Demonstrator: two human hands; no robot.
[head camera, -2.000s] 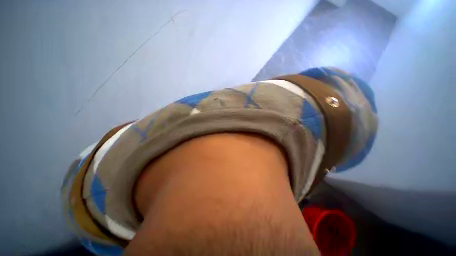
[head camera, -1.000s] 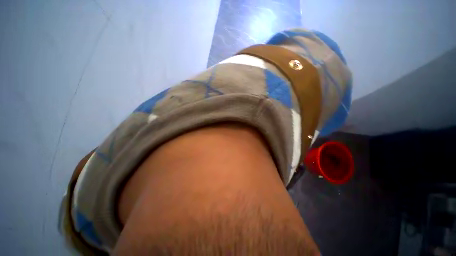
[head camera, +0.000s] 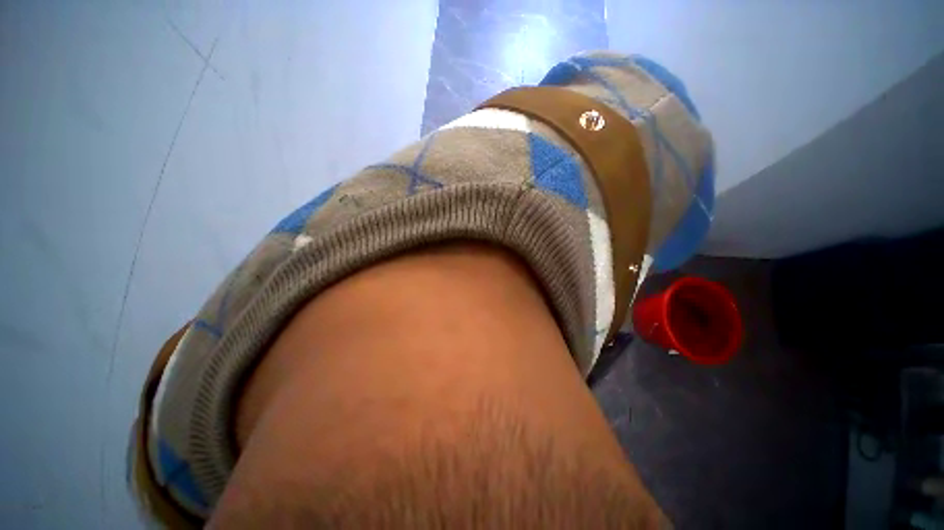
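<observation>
Neither of my hands is in the picture. The view is filled by the back of a bare neck and an argyle sweater (head camera: 455, 155) in grey-beige, blue and white with a ribbed neckline. A flat brown strap (head camera: 619, 171) with a shiny rivet crosses the shoulder on the right. A second brown strap (head camera: 155, 388) is partly seen at the left shoulder. A red round open bucket (head camera: 706, 321) is on the dark floor right of the shoulder.
A pale blue-white panel with thin dark lines (head camera: 72, 207) fills the left. Grey marbled floor (head camera: 476, 52) shows at the top, with a bright reflection. A pale wall (head camera: 787, 135) stands at the right. Below it are a dark area (head camera: 859, 300) and blurred, unclear items at the lower right edge.
The view has turned and shifted since two seconds ago. The red bucket now appears higher and fully in view, with more dark floor around it. Over the last second the change is slight.
</observation>
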